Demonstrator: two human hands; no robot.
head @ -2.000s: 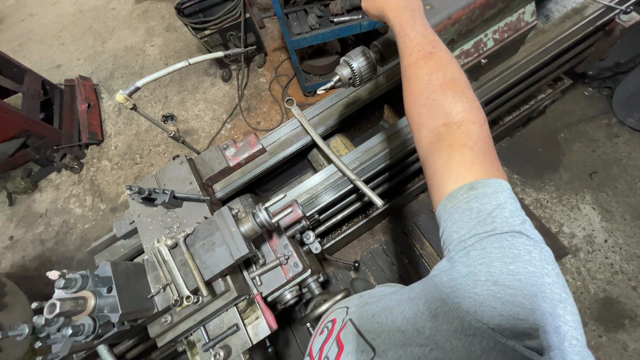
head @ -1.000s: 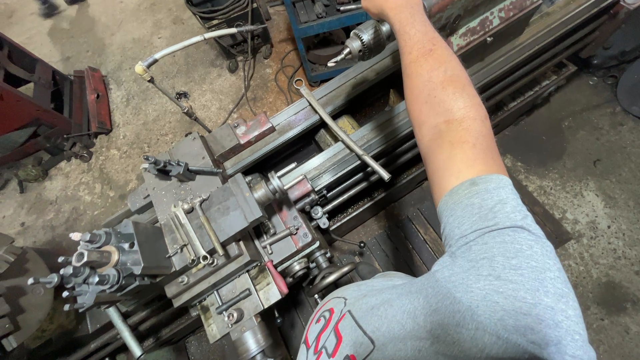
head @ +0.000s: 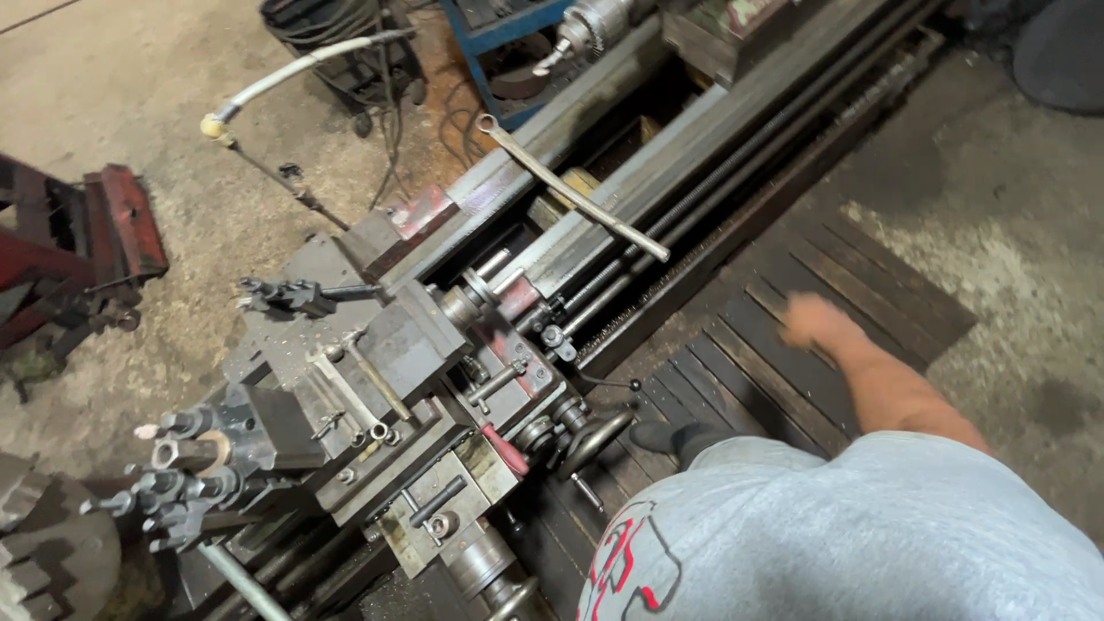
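My right hand (head: pixel 815 323), blurred by motion, is over the slatted wooden floor boards (head: pixel 768 345) on the near side of a metal lathe. Its fingers look curled, but the blur hides their exact shape; no object shows in it. My left hand is not in view. A long ring-ended wrench (head: pixel 573 191) lies across the lathe bed rails (head: pixel 664 142). Smaller wrenches (head: pixel 345 392) lie on the carriage, next to the tool post (head: pixel 293 423). A drill chuck (head: pixel 595 26) holding a bit sits in the tailstock at the top.
The carriage handwheel (head: pixel 595 444) and a red-handled tool (head: pixel 504 448) are on the near side. A bent coolant hose (head: pixel 302 73) rises behind the lathe. A blue metal cart (head: pixel 500 39) is at the top, and red metal stands (head: pixel 129 220) are at the left.
My right arm has come back from the tailstock end at the top of the view and is now low, over the floor boards. The long wrench still lies across the bed.
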